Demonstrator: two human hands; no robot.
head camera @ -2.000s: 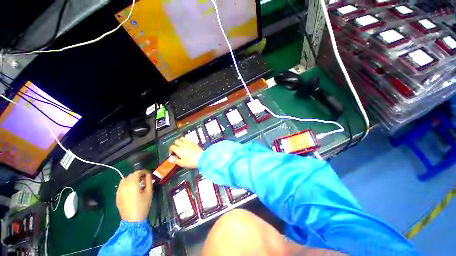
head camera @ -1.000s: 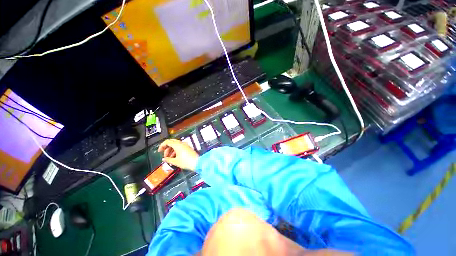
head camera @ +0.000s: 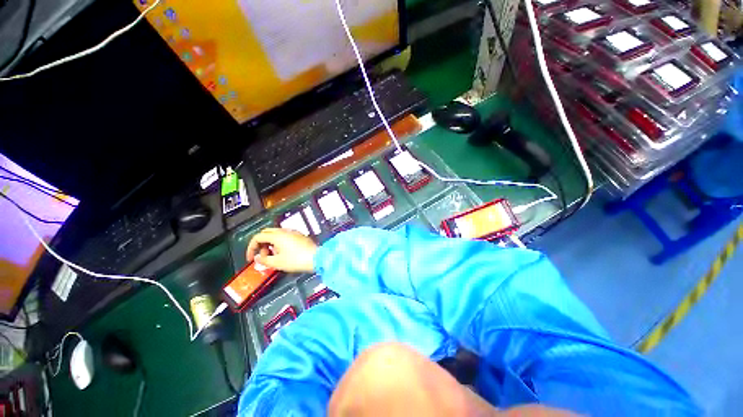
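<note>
A red-edged device with an orange screen (head camera: 249, 285) lies tilted across the left edge of the clear blister tray (head camera: 269, 306), a white cable plug at its lower left end. My right hand (head camera: 281, 249) is at its upper end, fingers bent and fingertips touching it; whether they grip it is unclear. My left hand is not visible; its blue sleeve runs under my right arm. White-faced devices (head camera: 332, 207) fill the tray's far row. The near row is mostly hidden by my sleeves. A second orange-screen device (head camera: 481, 221), also cabled, lies at the tray's right end.
A barcode scanner with a yellowish label (head camera: 202, 311) lies left of the device. Another black scanner (head camera: 509, 142) lies right. Keyboards (head camera: 334, 130) and monitors (head camera: 281, 49) stand behind. A white mouse (head camera: 81, 363) is at left, stacked trays (head camera: 635, 122) at right. White cables hang across.
My left hand has left the cable end and gone out of sight under my right arm. My right hand's raised fingers have come down onto the device's upper end. The view has shifted slightly.
</note>
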